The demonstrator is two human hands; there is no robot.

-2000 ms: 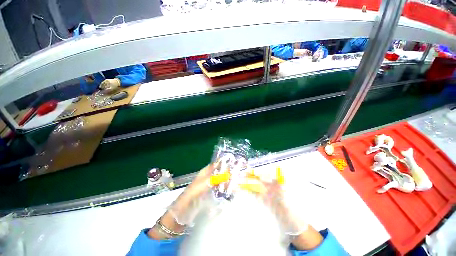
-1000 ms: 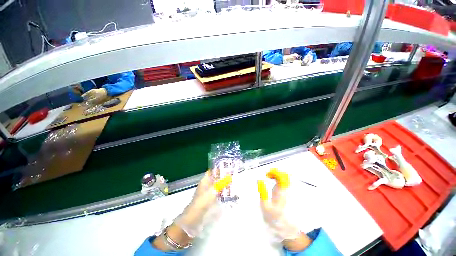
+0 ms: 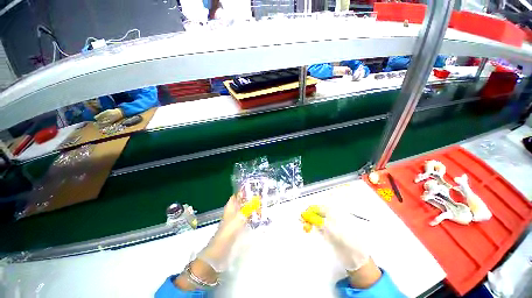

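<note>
My left hand (image 3: pixel 230 224), in a pale glove with yellow finger cots, holds a shiny piece wrapped in crinkly clear plastic (image 3: pixel 284 176). The plastic spreads up and to the right over the edge of the green belt. My right hand (image 3: pixel 329 227), also gloved with yellow finger cots, is a little right of the piece and does not touch it. Its fingertips are bunched together; no held thing shows there. Glare hides detail of the wrapped piece.
A red tray (image 3: pixel 429 247) at right holds white curved parts (image 3: pixel 446 201), small yellow pieces (image 3: pixel 385 194) and a dark slim tool (image 3: pixel 395 187). Thin tweezers (image 3: pixel 360 217) lie on the bench. A small clear bottle (image 3: pixel 182 216) stands by the green belt (image 3: pixel 221 169). A metal post (image 3: pixel 408 93) rises ahead.
The clear plastic has spread out to the right. My right hand first came away from the piece with fingers apart; its fingertips are now drawn together and slightly lower.
</note>
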